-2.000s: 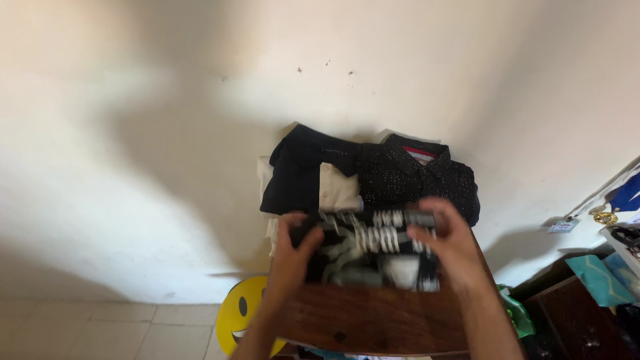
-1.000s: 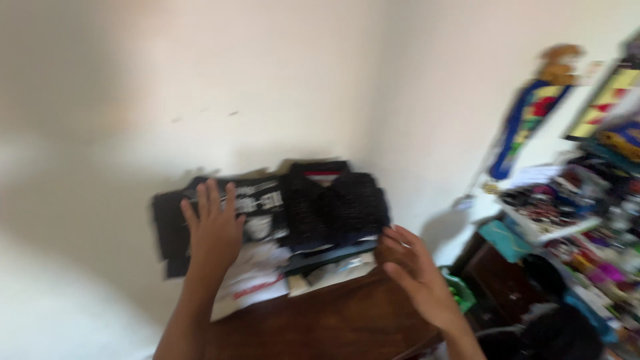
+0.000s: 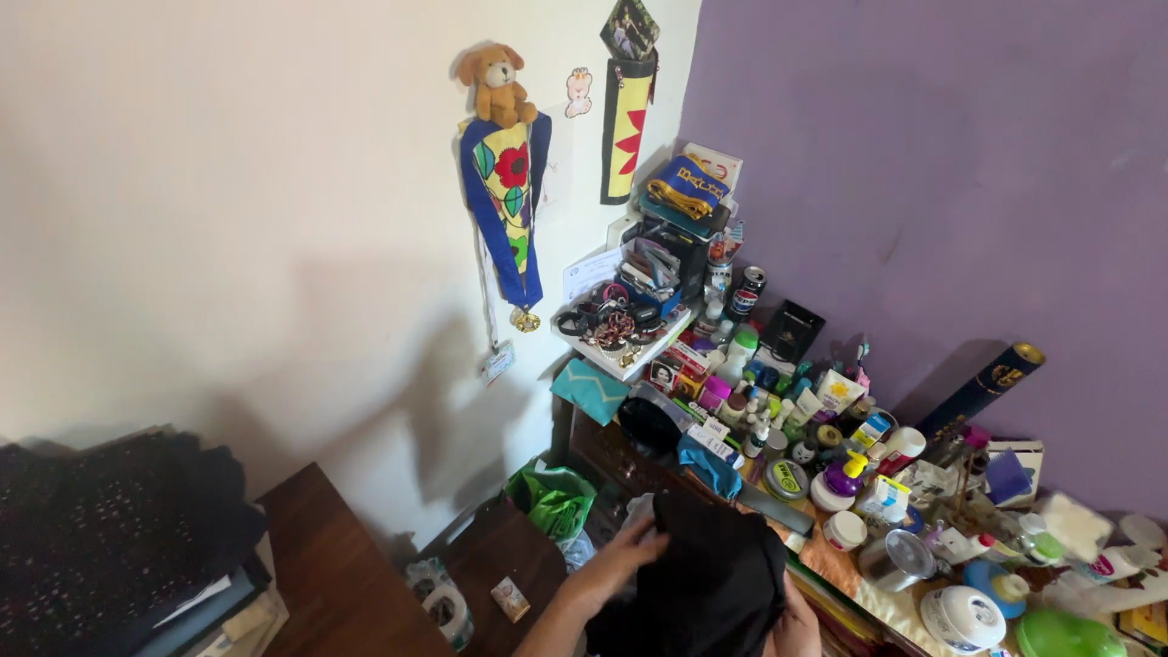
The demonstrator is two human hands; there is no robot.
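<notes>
A bunched black cloth garment (image 3: 707,575) is between my two hands at the bottom centre. My left hand (image 3: 611,566) grips its left side, thumb and fingers at the cloth's edge. Low at the right edge of the garment, my right hand (image 3: 796,625) holds it, its fingers partly hidden by the cloth. At the far left lies a stack of folded clothes, with a black speckled shirt (image 3: 119,538) on top and lighter folded pieces beneath it.
A brown wooden surface (image 3: 338,566) stands beside the stack. Bottles, jars and tubes crowd the dresser top (image 3: 844,579) at right. A green plastic bag (image 3: 550,500) and a tape roll (image 3: 447,610) are low in the middle. A plush dog (image 3: 499,87) and a medal (image 3: 526,320) hang on the wall.
The view has swung far to the right. My hands have left the folded stack, where they were one second ago, and now hold a black garment near the dresser.
</notes>
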